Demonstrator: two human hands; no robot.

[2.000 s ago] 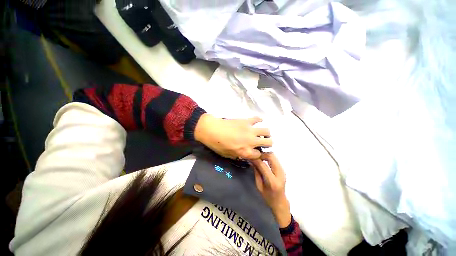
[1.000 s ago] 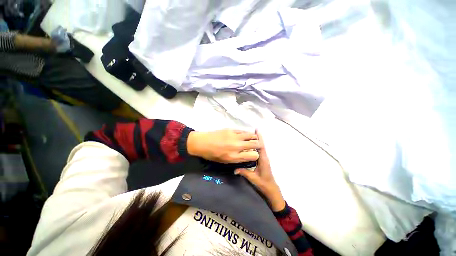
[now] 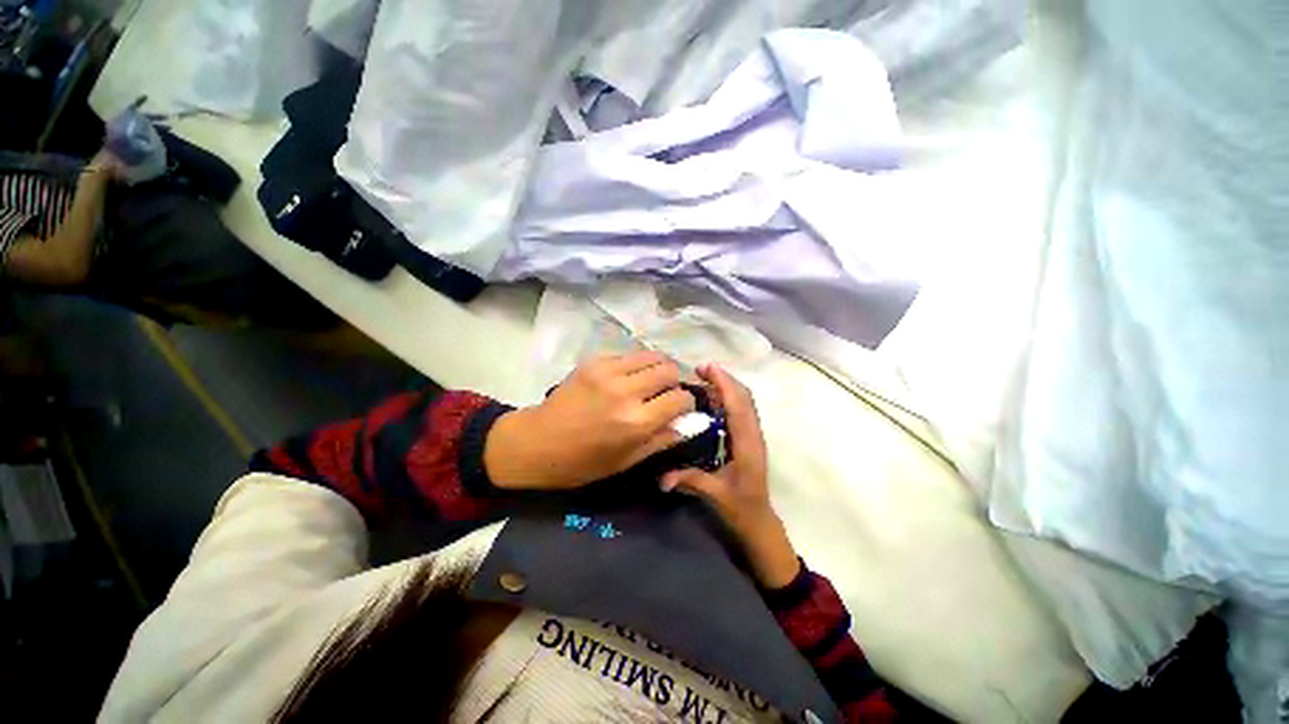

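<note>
A small black bag [image 3: 711,444] is held between my hands at the near edge of the table, in front of my apron. Its open mouth shows white stuffing paper [image 3: 691,423] inside. My left hand [image 3: 591,420] is on the bag's left side, fingers bent over the opening and the paper. My right hand [image 3: 738,464] grips the bag's right side, thumb below and fingers above. Most of the bag is hidden by my hands, and no zip pull can be made out.
White-lilac paper sheets [image 3: 707,212] lie beyond my hands. Black bags [image 3: 332,226] are piled at the far left. Cloudy plastic [image 3: 1187,311] fills the right. A thin dark line [image 3: 884,410] crosses the table [image 3: 877,566]. A person in a striped top [image 3: 50,212] is at the far left.
The bag's open mouth with white paper now shows between my hands; it was mostly covered before. My left hand has shifted left. The view has turned, bringing the other person into sight.
</note>
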